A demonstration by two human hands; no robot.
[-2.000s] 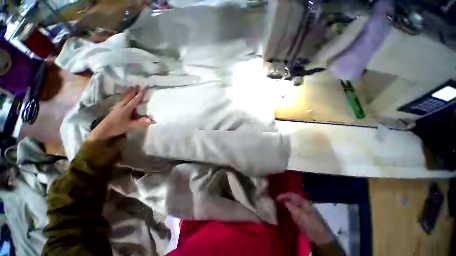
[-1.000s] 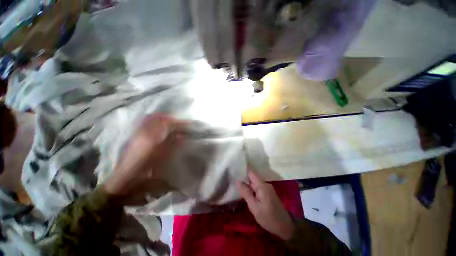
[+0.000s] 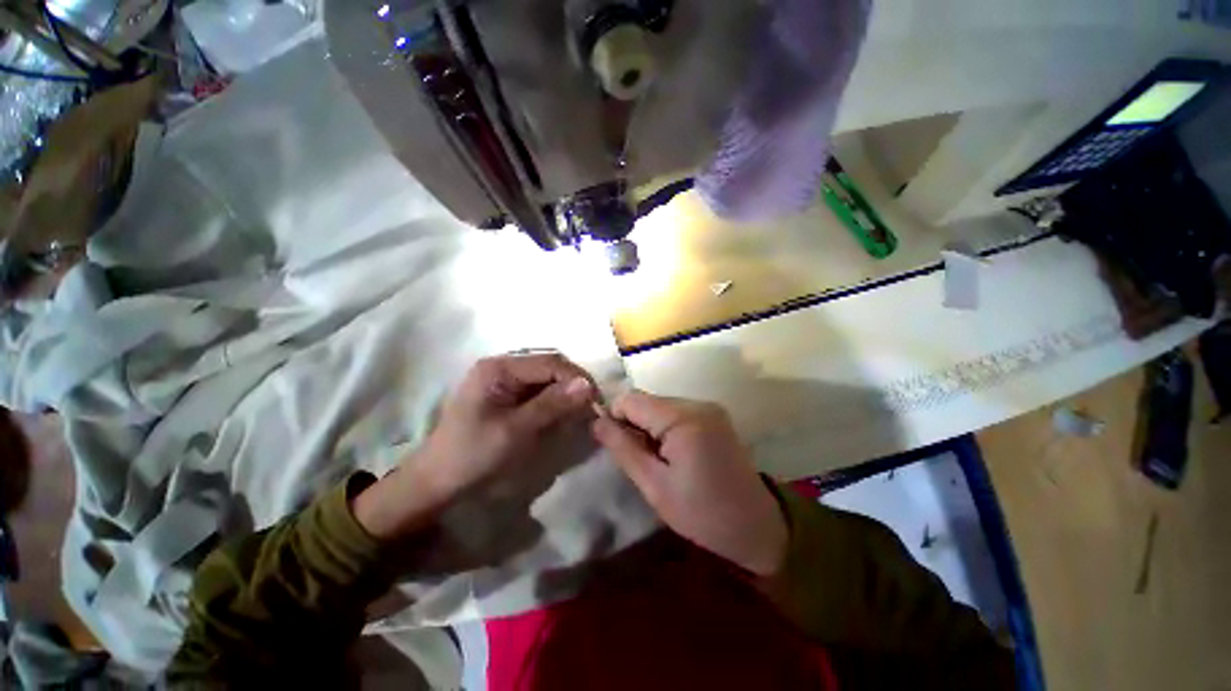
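Observation:
A large pale grey cloth (image 3: 311,324) lies left of and under the sewing machine head (image 3: 540,108), its front part hanging over the table edge. My left hand (image 3: 506,419) and my right hand (image 3: 689,466) meet at the cloth's right edge, just in front of the needle area. The fingertips of both hands pinch a small part of the cloth edge between them. The fingers hide most of that part. The presser foot and needle area (image 3: 567,236) is partly lost in the lamp's glare.
A green-handled tool (image 3: 859,216) lies right of the needle. Lilac cloth (image 3: 776,122) hangs on the machine head. A control panel (image 3: 1127,122) with a lit screen stands at the right. A white scrap (image 3: 961,280) lies on the bed. Red cloth (image 3: 662,628) covers my lap.
My hands have come together at the cloth's edge; the left hand moved right and the right hand moved up. The view has shifted closer to the machine, and the cloth is spread more to the left.

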